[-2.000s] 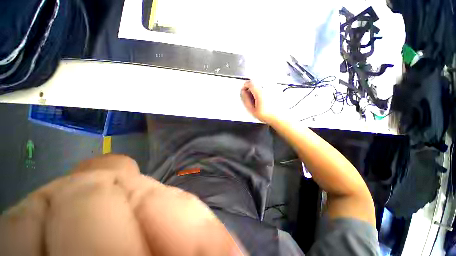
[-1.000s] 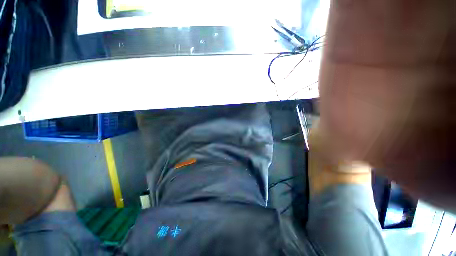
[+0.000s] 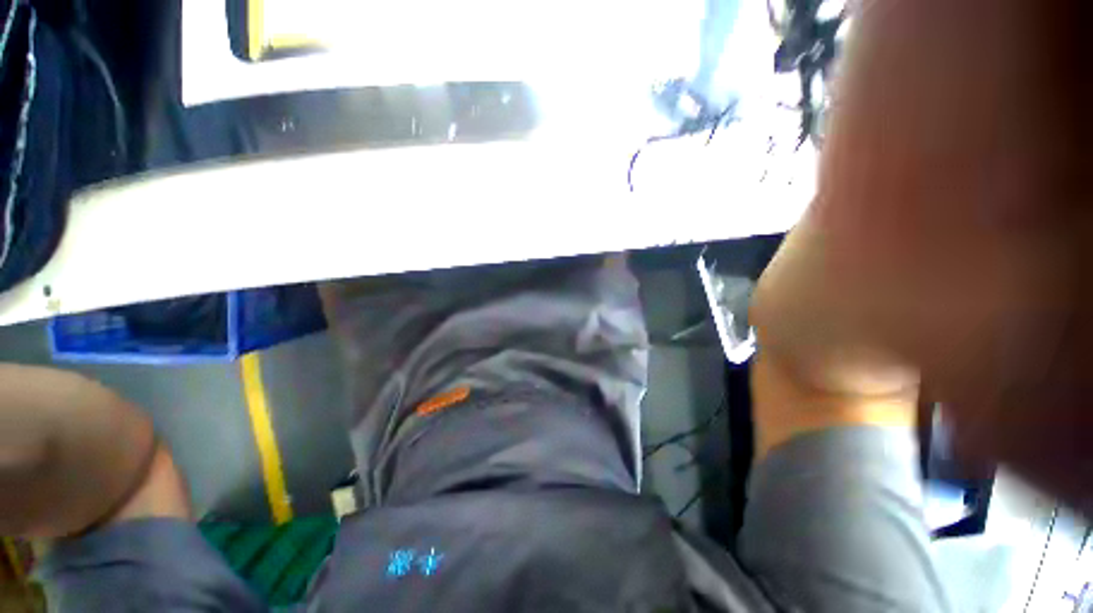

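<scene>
My right arm [image 3: 827, 413] is bent up close to the camera. Its large blurred bare skin fills the right side; no fingers can be made out. My left arm [image 3: 72, 449] is bent at the left edge, and my left hand is cut off. The white table [image 3: 396, 216] lies ahead. Blurred dark snips [image 3: 681, 102] and loose thread [image 3: 635, 162] lie on it at the right. Small black strap pieces [image 3: 809, 42] lie further right, partly hidden by my arm.
Navy bags with pale piping [image 3: 72, 132] stand at the upper left. A flat pale plate with a yellow edge [image 3: 282, 48] is at the top. A blue crate [image 3: 144, 341] is under the table, and a green crate [image 3: 276, 557] is on the floor.
My right hand has left the table edge, and the arm is bent up near the camera. My left arm has moved from the lower middle to the left edge. The view has shifted.
</scene>
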